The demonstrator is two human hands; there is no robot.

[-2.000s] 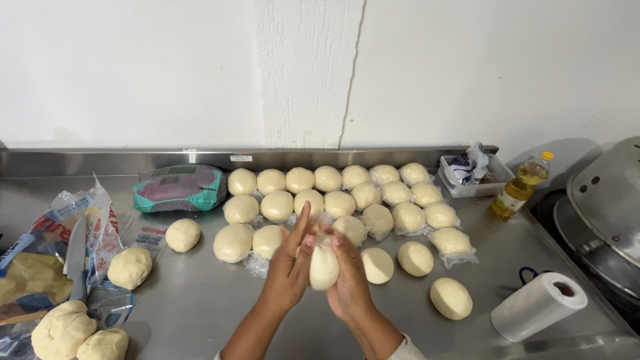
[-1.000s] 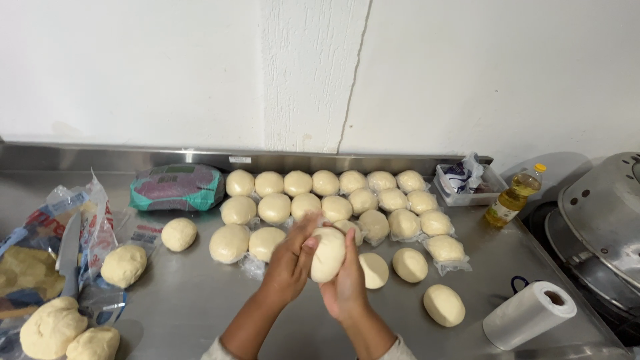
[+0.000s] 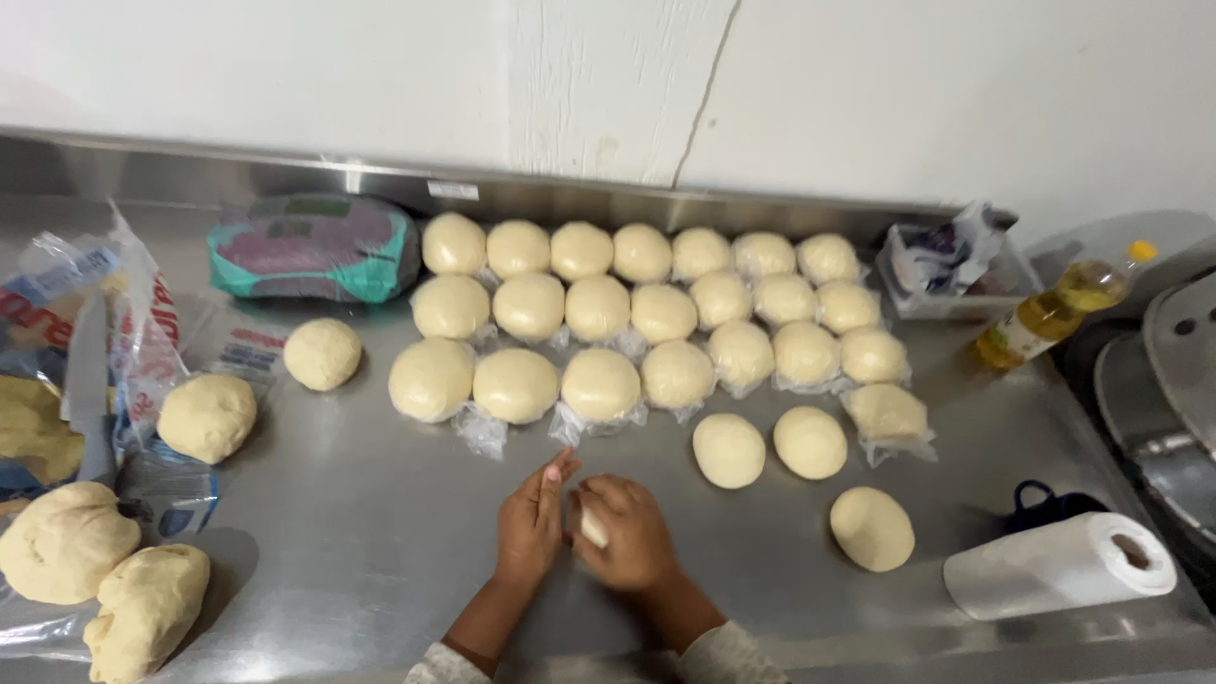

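Note:
Low over the steel worktop, my right hand (image 3: 624, 532) curls around a dough ball (image 3: 594, 528), most of which its fingers hide. My left hand (image 3: 534, 518) is upright just left of the ball, fingers extended; whether its palm touches the dough is hidden. Beyond my hands stand rows of plastic-wrapped dough balls (image 3: 600, 385). Three unwrapped balls, one of them a smooth dough ball (image 3: 871, 529), lie to the right. At the left are a rougher dough ball (image 3: 207, 418), a smaller dough ball (image 3: 323, 354) and two larger dough lumps (image 3: 68, 543).
A knife (image 3: 87, 380) lies on plastic packaging at left. A wrapped teal and purple package (image 3: 313, 249) sits by the backsplash. On the right are a plastic container (image 3: 959, 299), an oil bottle (image 3: 1054, 309), a roll of plastic bags (image 3: 1054, 568), a dark blue handled object (image 3: 1045, 505) and metal pots (image 3: 1164, 399).
My hands have come down and nearer with the dough ball, away from the wrapped rows. My right hand now covers most of the ball. The view has tilted downward.

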